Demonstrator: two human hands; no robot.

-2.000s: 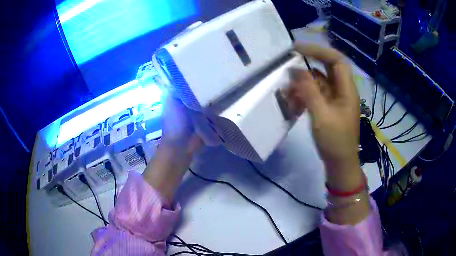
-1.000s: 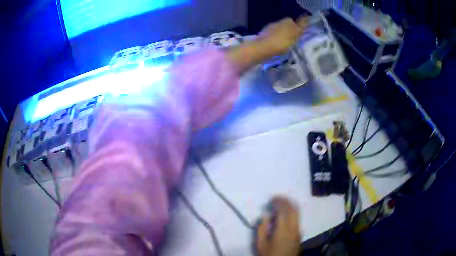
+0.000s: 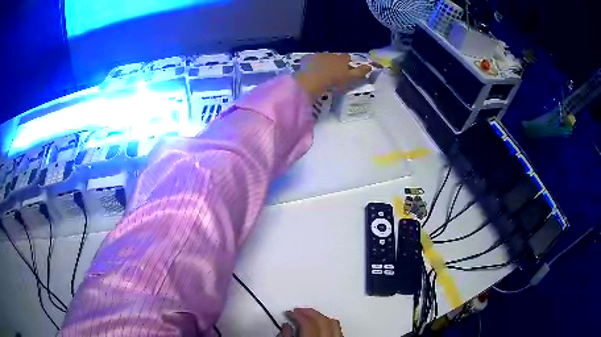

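Observation:
My left hand [image 3: 331, 71] reaches across to the far row, its fingers over the top of a white unit [image 3: 358, 105] at the row's right end; the unit is partly hidden by the hand. My right hand [image 3: 315, 322] is at the bottom edge, partly cut off, fingers closed around the end of a black cord [image 3: 256, 297]. My pink left sleeve hides the middle of the table.
More white units [image 3: 212, 92] stand along the back, others with cords [image 3: 105, 191] at left. Large [image 3: 380, 253] and small black remotes [image 3: 408, 253], small metal parts [image 3: 415, 203] and yellow tape [image 3: 443, 273] are at right. Beyond are a rack [image 3: 461, 85], fan [image 3: 399, 14] and bright screen.
Two white units were lifted between my hands; they are now down at the far row. My left hand has reached forward, then shifted left with a unit. My right hand has dropped to the near edge.

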